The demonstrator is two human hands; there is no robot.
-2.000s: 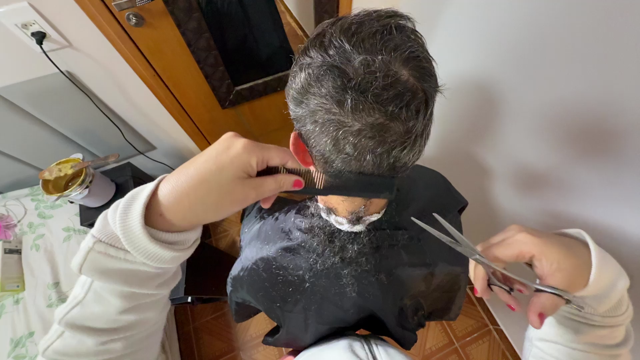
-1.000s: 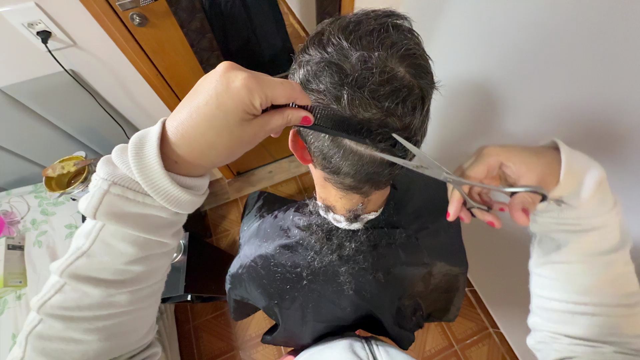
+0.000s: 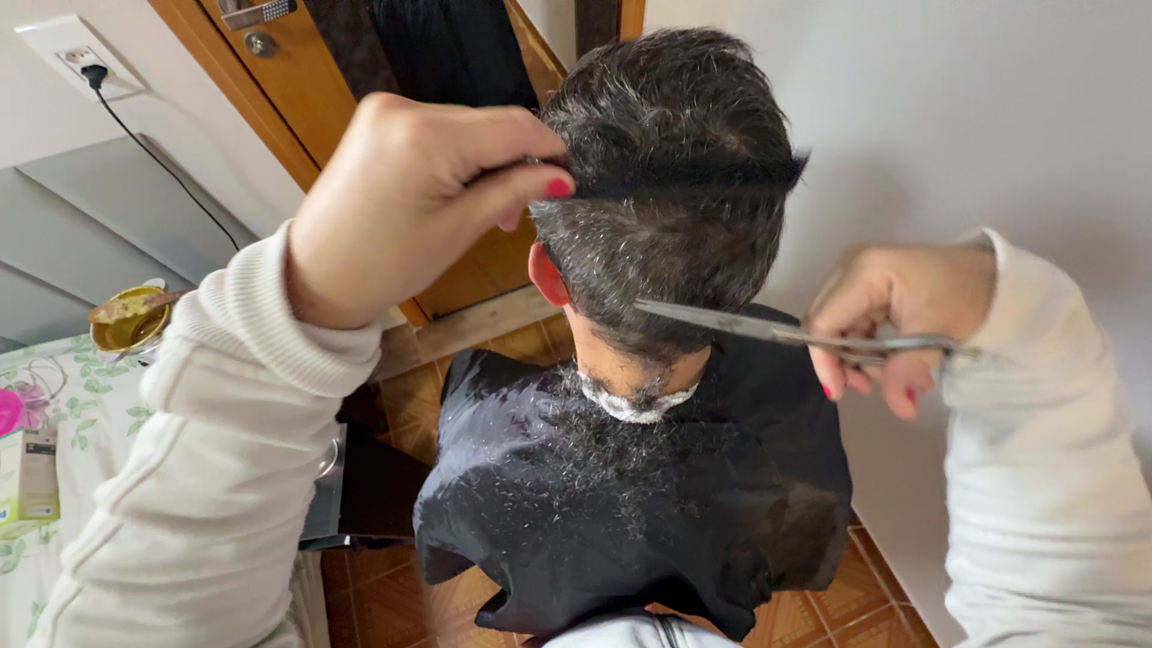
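Between the fingers of my left hand (image 3: 423, 198) is a black comb (image 3: 675, 183), lying across the back of a seated person's head with short dark, greying hair (image 3: 666, 99) above and below it. My right hand (image 3: 900, 315) holds metal scissors (image 3: 720, 321), which point left in front of the lower back of the head, under the comb. Their blades look closed. A black cape (image 3: 558, 504) covers the person's shoulders, strewn with cut hair. White material (image 3: 634, 409) circles the back of the neck.
On the left, a cloth with a leaf print (image 3: 90, 396) bears a yellow bowl (image 3: 130, 319) and a small box (image 3: 29, 477). A cord runs from a wall outlet (image 3: 81, 58). A wooden door (image 3: 310, 90) stands behind; a pale wall (image 3: 972, 117) is close on the right.
The comb in my left hand has moved from the nape up to the upper back of the head. The scissors, open and at the comb one second ago, are now lower, with their blades together.
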